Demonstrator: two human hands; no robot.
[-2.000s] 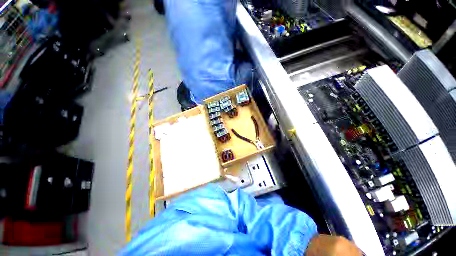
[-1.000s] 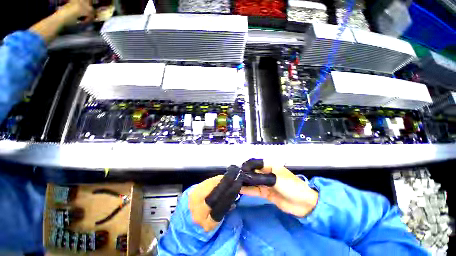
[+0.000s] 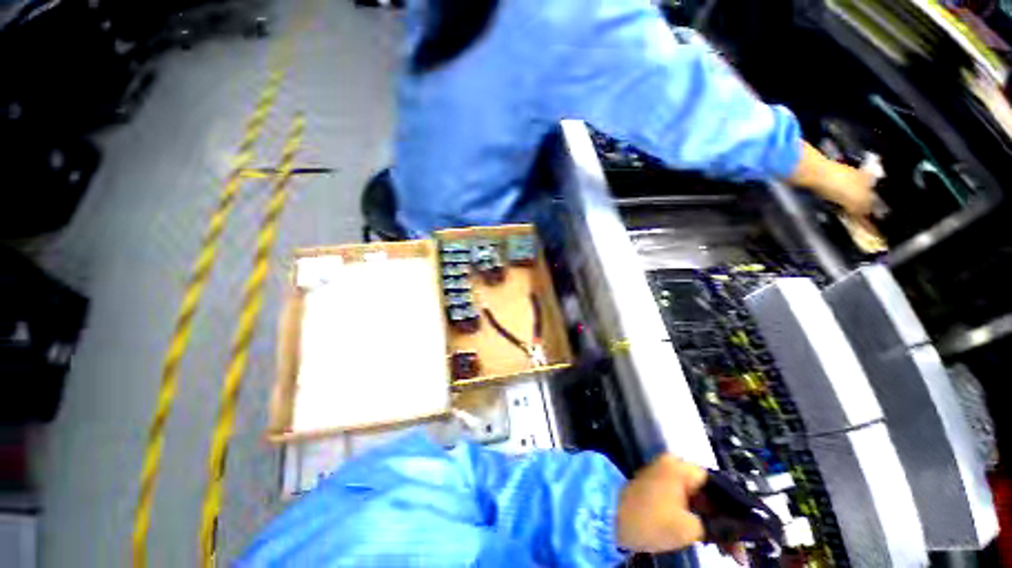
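Observation:
My left hand (image 3: 694,513), bare-palmed with black finger coverings, reaches over the silver rail onto the front edge of a black circuit board (image 3: 690,316). Its fingertips are low over the board beside small white block components (image 3: 796,530). The fingers are dark and blurred, so I cannot tell if they hold anything. Long silver finned heatsinks (image 3: 827,366) stand in rows on the board. My right hand is out of the picture.
A cardboard tray (image 3: 505,372) holds teal-grey modules (image 3: 457,277), dark coils and dark-handled cutters (image 3: 510,333). A neighbouring tray holds a white sheet (image 3: 372,344). A person in a blue coat (image 3: 477,122) reaches across the rail (image 3: 627,322). Yellow-marked floor lies left.
The view has swung left from the boards to the trays and floor. My two hands were together in front of the rail; now my left hand is over the board and my right is out of view.

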